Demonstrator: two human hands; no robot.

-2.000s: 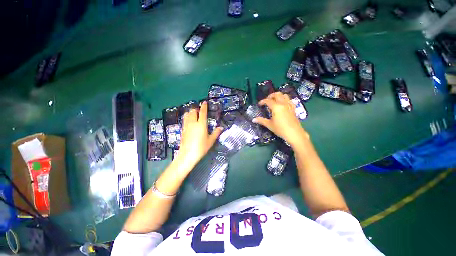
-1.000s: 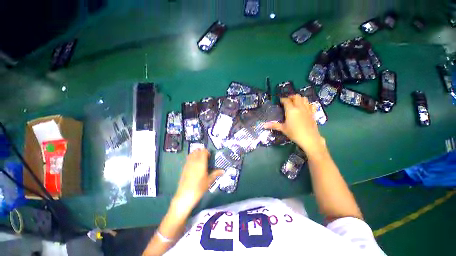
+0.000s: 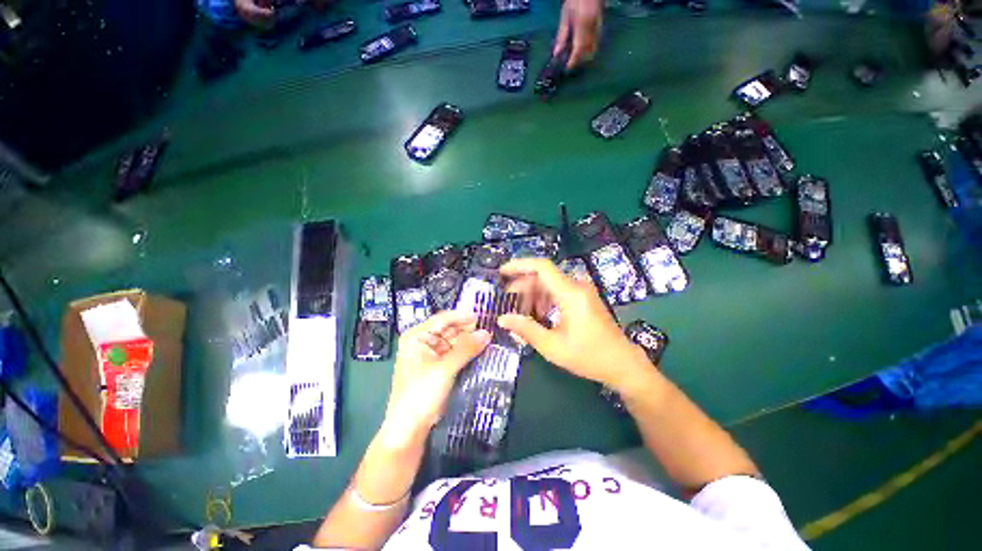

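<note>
A clear striped strip sheet (image 3: pixel 493 371) hangs between my hands, its lower part over a handset near my shirt. My left hand (image 3: pixel 431 355) pinches its left edge between thumb and fingers. My right hand (image 3: pixel 555 318) is at its upper right, thumb and fingertips on or close to the sheet; blur hides the exact contact. Part-built handsets (image 3: pixel 373 315) lie in a row behind and beside my hands. Another handset (image 3: pixel 646 342) lies right of my right forearm, partly covered.
A long stack of strip sheets (image 3: pixel 313 355) and a shiny clear sleeve (image 3: pixel 256 377) lie left. An open carton (image 3: pixel 162 371) holds a red packet (image 3: pixel 124 398). More handsets (image 3: pixel 732 161) cluster at right. Another person's hand (image 3: pixel 579 30) touches a handset across the table.
Both hands have come together and raised the striped sheet off the handsets; my left hand has moved up and inward. Another person's hand has appeared at the far side.
</note>
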